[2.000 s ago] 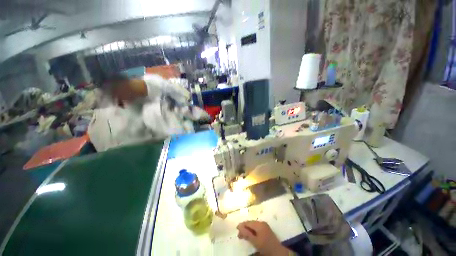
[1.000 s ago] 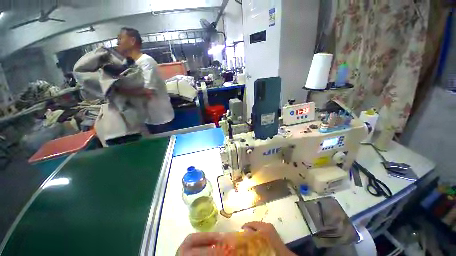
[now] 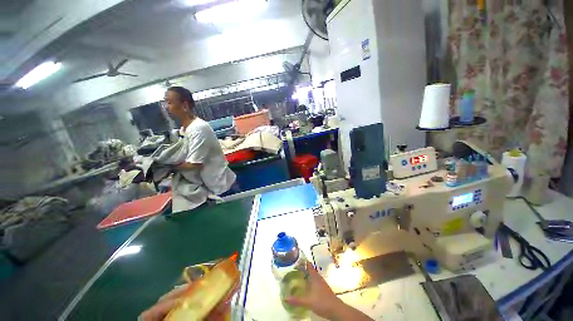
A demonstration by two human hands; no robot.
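My left hand (image 3: 164,307) is at the bottom edge, partly cut off, and holds a golden-yellow bread roll (image 3: 204,293) in a shiny orange-red and yellow wrapper (image 3: 230,273), over the dark green tabletop. My right hand (image 3: 317,294) is around the lower part of a clear drink bottle (image 3: 293,281) with a blue cap and pale yellow-green liquid. The bottle stands upright on the white sewing table (image 3: 259,285), left of the lit needle area.
The cream sewing machine (image 3: 433,219) stands right of the bottle, with a dark upright panel (image 3: 367,160) at it. Black-handled scissors (image 3: 529,252) and a metal tray (image 3: 462,299) lie right. A person (image 3: 200,157) carries cloth beyond the green tabletop (image 3: 157,269).
My left hand and the bread have moved left, over the green tabletop. My right hand has left the bread and taken hold of the bottle. The view has turned left and up; the person stands lower.
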